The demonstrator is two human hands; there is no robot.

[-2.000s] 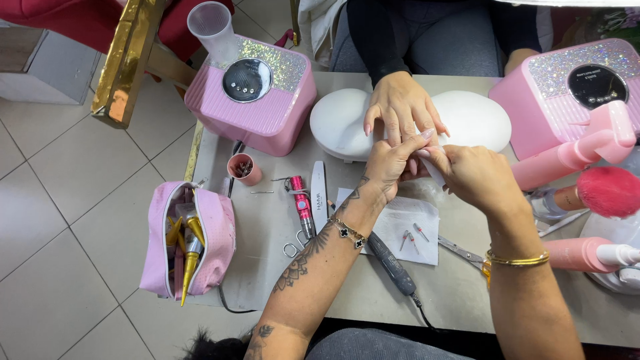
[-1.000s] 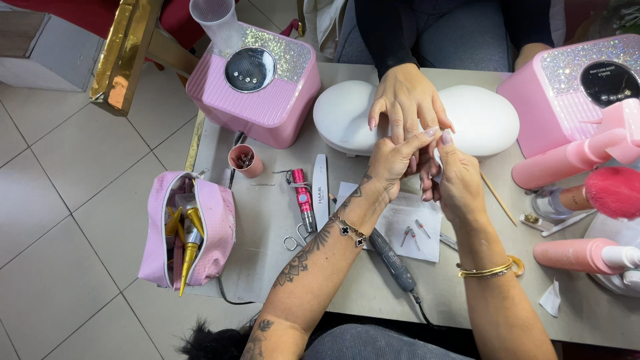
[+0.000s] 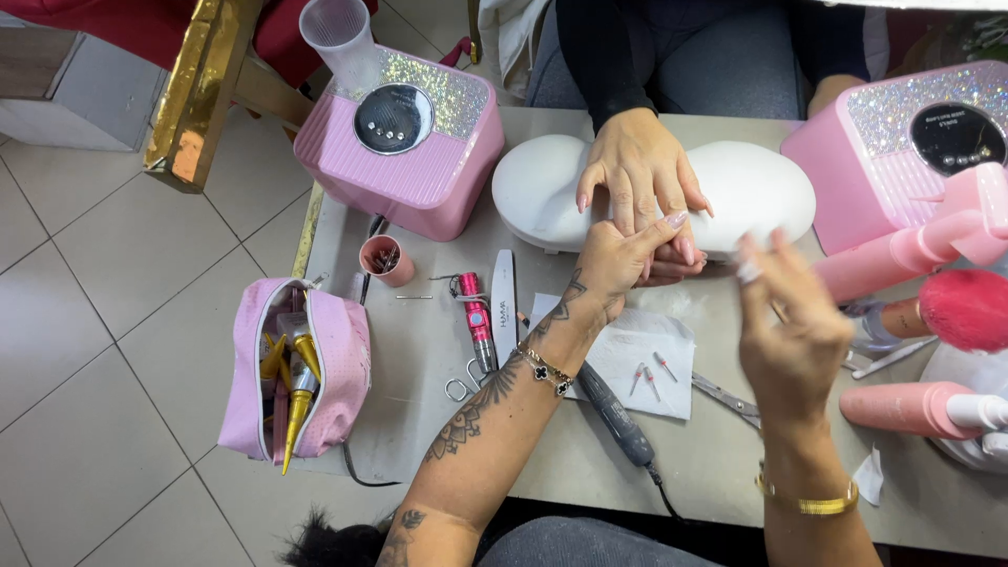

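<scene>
My left hand (image 3: 622,264) holds the fingers of another person's hand (image 3: 642,169), which lies palm down over a white padded hand rest (image 3: 744,197). My thumb is on top, near that person's fingertips. To the right, my right hand (image 3: 791,315) is raised and blurred, with a small white piece (image 3: 748,272) between its fingers, perhaps a wipe. Beneath my left forearm lies a grey nail drill handpiece (image 3: 618,417). Several drill bits (image 3: 650,378) rest on a white paper towel (image 3: 677,335). A white nail file (image 3: 504,307) is left of my wrist.
Pink nail lamps (image 3: 425,173) (image 3: 850,150) flank the hand rest. Left are a pink cup of bits (image 3: 386,260), a pink pouch (image 3: 339,370), a red flashlight (image 3: 476,319) and scissors (image 3: 465,386). Right are pink bottles (image 3: 906,405), a red-bristled brush (image 3: 965,307) and tweezers (image 3: 724,398).
My right hand has moved away from the other person's fingers, to the right, with the white piece in it. My left hand keeps its hold.
</scene>
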